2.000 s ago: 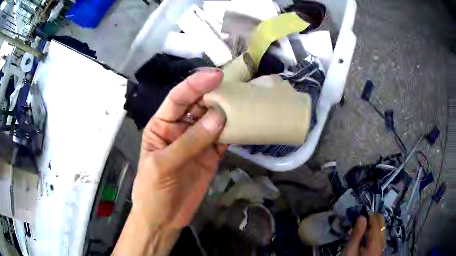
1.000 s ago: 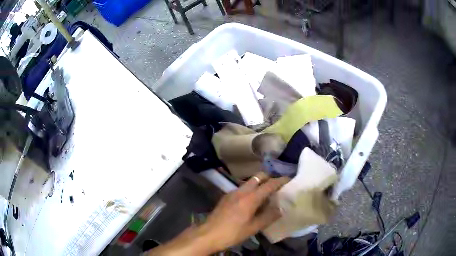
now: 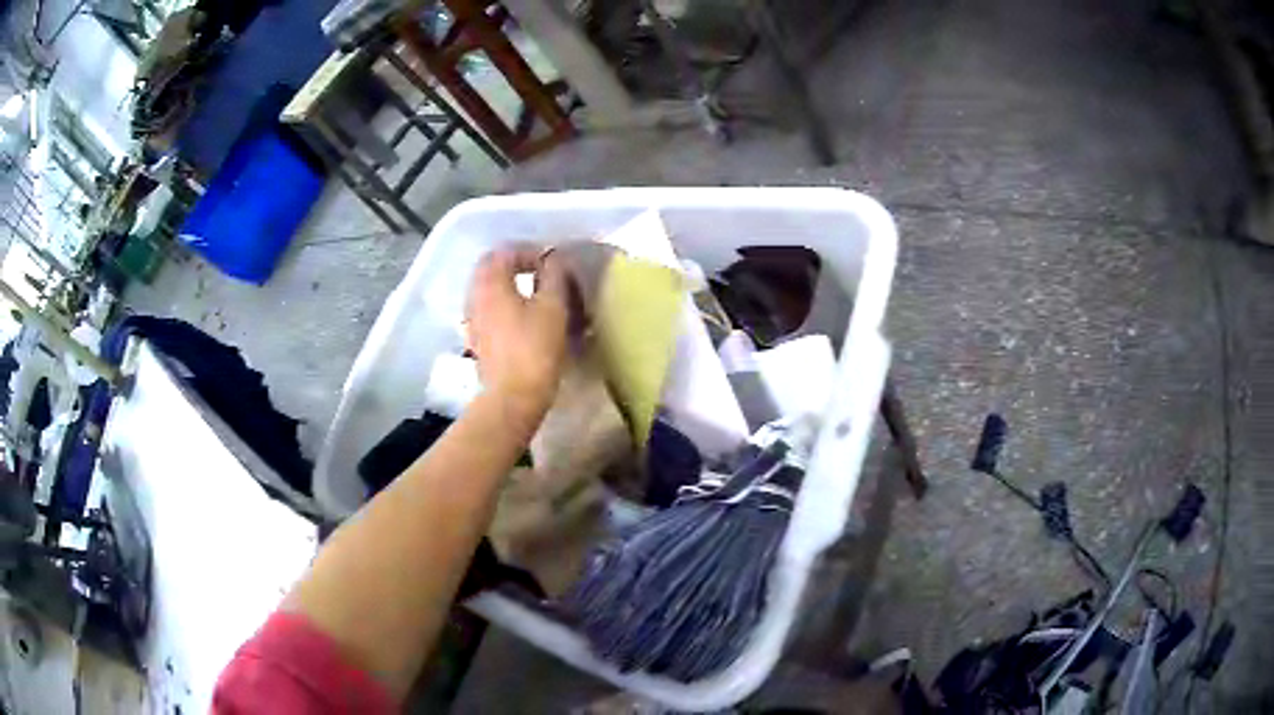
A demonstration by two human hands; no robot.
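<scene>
My left hand (image 3: 520, 328) reaches into the white scrap tub (image 3: 864, 405), with its forearm in from the lower left. Its thumb and fingertips are closed on the edge of a grey-brown scrap (image 3: 584, 279); the grip is slightly blurred. A yellow-green scrap (image 3: 643, 335) stands raised just right of it. Crumpled beige fabric (image 3: 559, 482) lies below the hand, partly behind the forearm. White pieces (image 3: 706, 384) lie to the right. My right hand is not in view.
A grey strip bundle (image 3: 692, 573) fans out at the tub's near side. The white machine table (image 3: 210, 517) is at the left. A blue container (image 3: 256, 210) and a wooden stool (image 3: 384, 126) stand beyond. Dark scraps (image 3: 1020, 657) lie on the floor at the lower right.
My left hand has moved from the tub's near side to its far left part. The yellow-green scrap has tilted up, and the strip bundle is now uncovered. The view has shifted.
</scene>
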